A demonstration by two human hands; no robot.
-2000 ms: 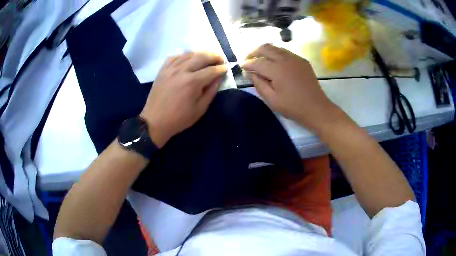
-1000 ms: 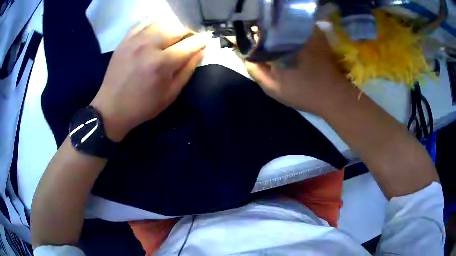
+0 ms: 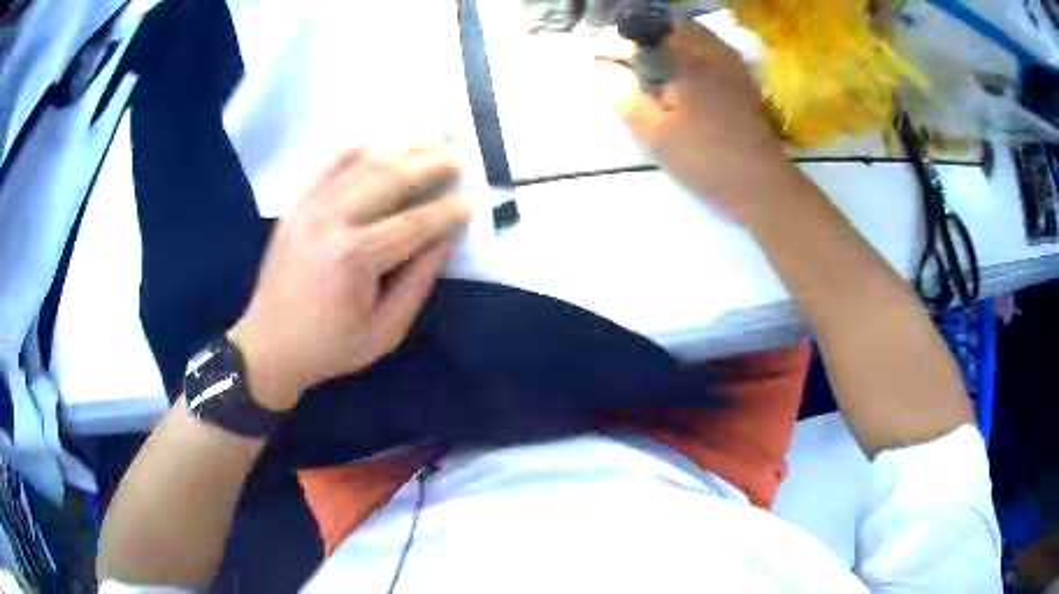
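The garment panel, navy on one face and white on the other, lies across the table and over my lap. A narrow dark strip runs down its white face, with a short dark end piece below. My left hand, with a watch on the wrist, has its fingers together on the panel, left of the strip's lower end. My right hand is off the panel, blurred, at the dark knob-like part under the machine head. Whether it holds anything is unclear.
A yellow fluffy bundle is right of my right hand. Black-handled scissors lie near the table's right front edge. Loose white and dark cut pieces hang at the left. A blue crate is below right.
The panel was under the machine head; it is now drawn back, with its strip showing. My right hand has left it and moved up to the right. The machine head shows less.
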